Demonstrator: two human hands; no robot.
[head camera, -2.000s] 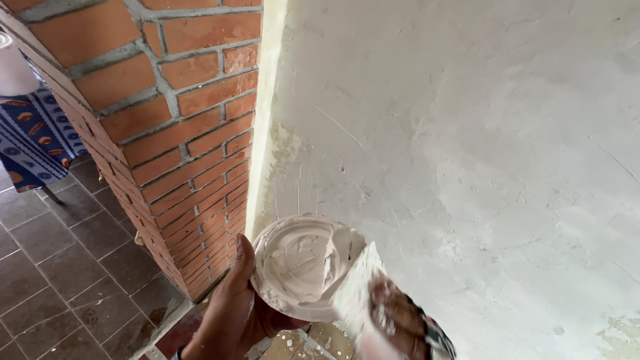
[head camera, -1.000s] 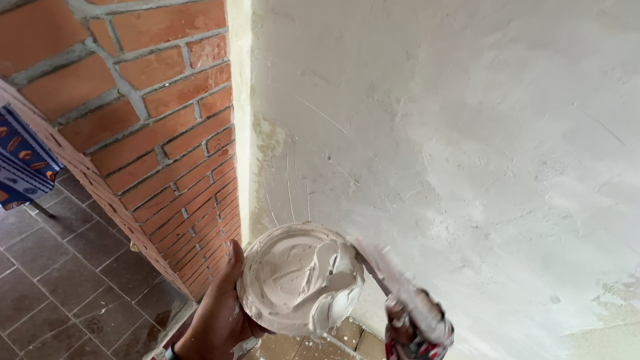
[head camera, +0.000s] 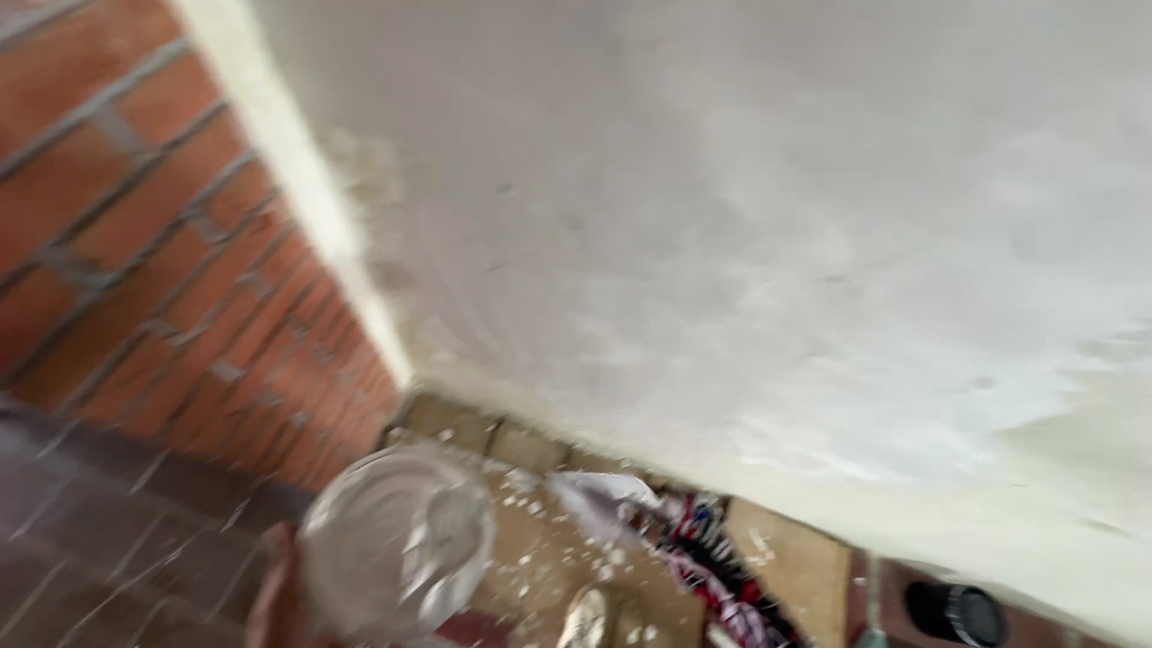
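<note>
In the head view, my left hand (head camera: 274, 589) holds a round plate or lid (head camera: 315, 531) from its left side, at the lower left. Wet white plaster or filler (head camera: 441, 540) lies on it, heaped toward the right. My right hand (head camera: 643, 522), blurred and smeared with white, grips a flat scraper-like tool (head camera: 598, 495) coated white, right of the plate and apart from it. A patterned red, black and white sleeve (head camera: 720, 576) covers that arm. Behind both hands rises the plastered wall (head camera: 675, 225), light grey with whiter patches.
A brick wall (head camera: 171, 270) meets the plastered wall at a pale corner strip (head camera: 297, 171). White crumbs lie on tan floor tiles (head camera: 522, 594). A shoe (head camera: 587, 619) shows at the bottom, a dark cylindrical container (head camera: 958, 612) at lower right, and dark floor tiles (head camera: 90, 540) at left.
The view has swung down and tilted, bringing more floor into sight. My right hand, close beside the plate earlier, is now farther from it with the tool.
</note>
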